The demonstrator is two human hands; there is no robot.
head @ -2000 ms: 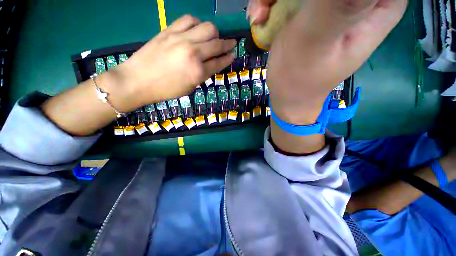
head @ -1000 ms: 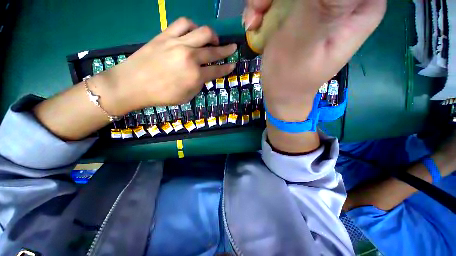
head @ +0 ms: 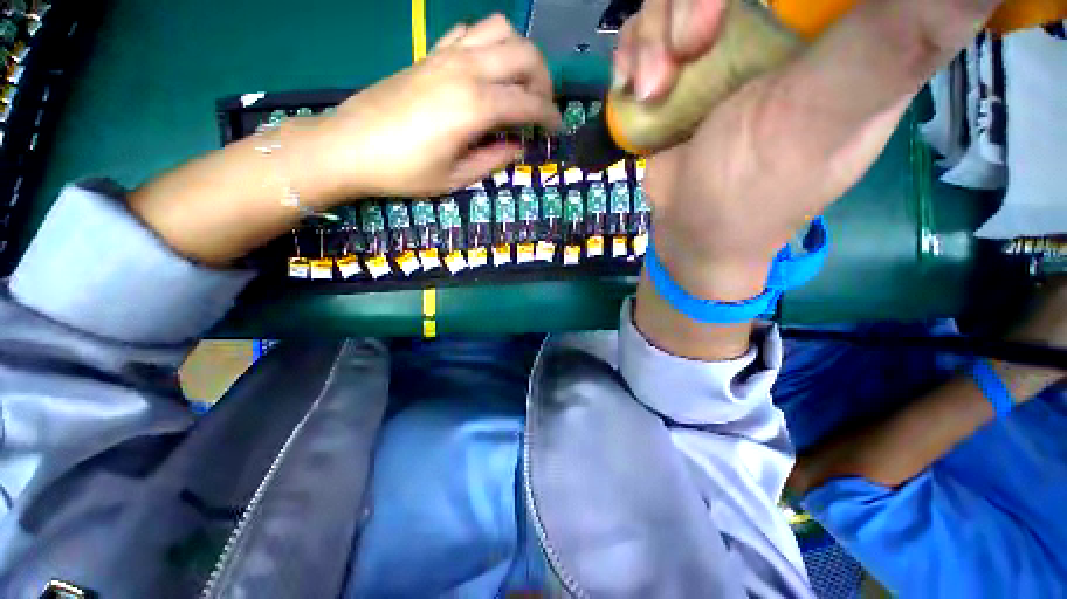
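A long black tray (head: pixel 468 281) lies on the green mat, holding two rows of small modules (head: pixel 504 222) with green boards on top and orange-and-white ends below. My left hand (head: pixel 451 111) is over the upper row, fingers bent, fingertips close to the boards; whether it pinches anything is hidden. My right hand (head: pixel 772 129), with a blue band at the wrist, is wrapped around the electric screwdriver (head: pixel 702 94), which has a tan grip and orange body. The dark tip of the screwdriver points down to the upper row. My right hand and wrist hide the tray's right part.
A grey metal device (head: pixel 568 41) stands beyond the tray. Another loaded tray (head: pixel 35 105) is at the far left. Pale sheets (head: pixel 1024 140) hang at the right. A coworker's arm (head: pixel 901 433) with a blue band is at lower right. A yellow line (head: pixel 419 29) crosses the mat.
The view has shifted, bringing the left tray and more of the grey device into sight. The screwdriver is tilted more, showing its orange body. My left fingers have lifted slightly and are more curled.
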